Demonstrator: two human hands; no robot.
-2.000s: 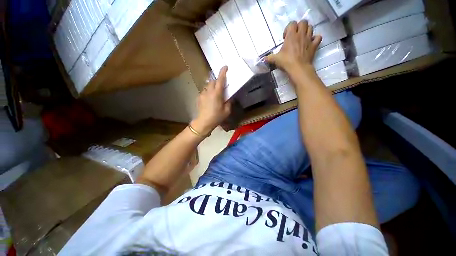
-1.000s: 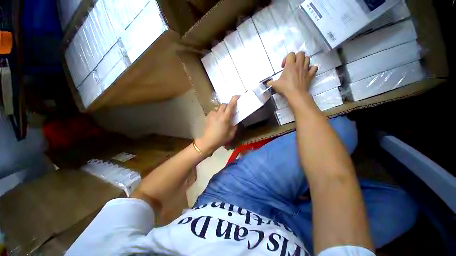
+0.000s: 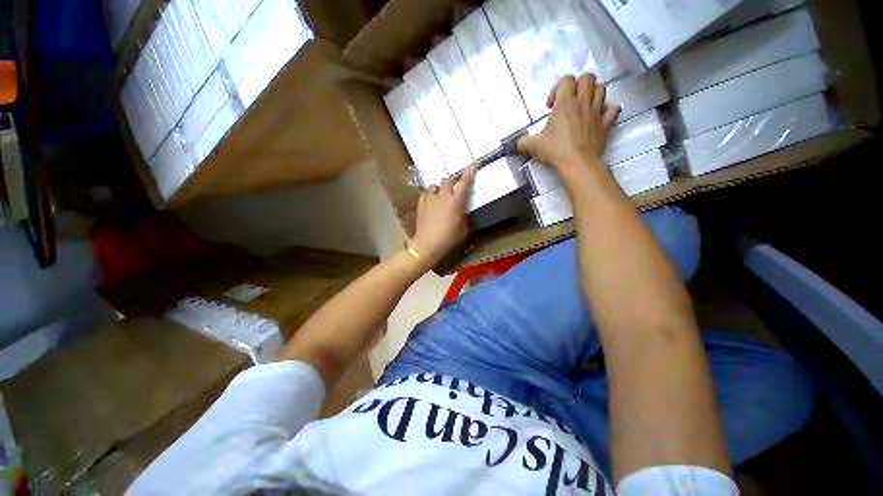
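Observation:
The master carton (image 3: 620, 207) is open in front of my knees, with white retail boxes in close rows under clear wrap. One white retail box (image 3: 494, 186) lies in the near left part, below a row of upright boxes (image 3: 450, 105). My left hand (image 3: 442, 218) holds its left end at the carton's near left corner. My right hand (image 3: 573, 126) rests on the wrapped boxes with fingers apart, its thumb by the dark gap at that box's upper right edge. What the thumb touches is unclear.
A neighbouring filled carton (image 3: 257, 136) stands at upper left. A closed carton (image 3: 126, 387) is at lower left, with a white ridged strip (image 3: 228, 325) on it. A printed box (image 3: 668, 21) lies on top of the rows. A grey bar (image 3: 813, 291) is at right.
The white box under my left hand has gone from tilted to lying lower and flatter against the row. My left hand has moved right with it. My right hand stays beside the gap.

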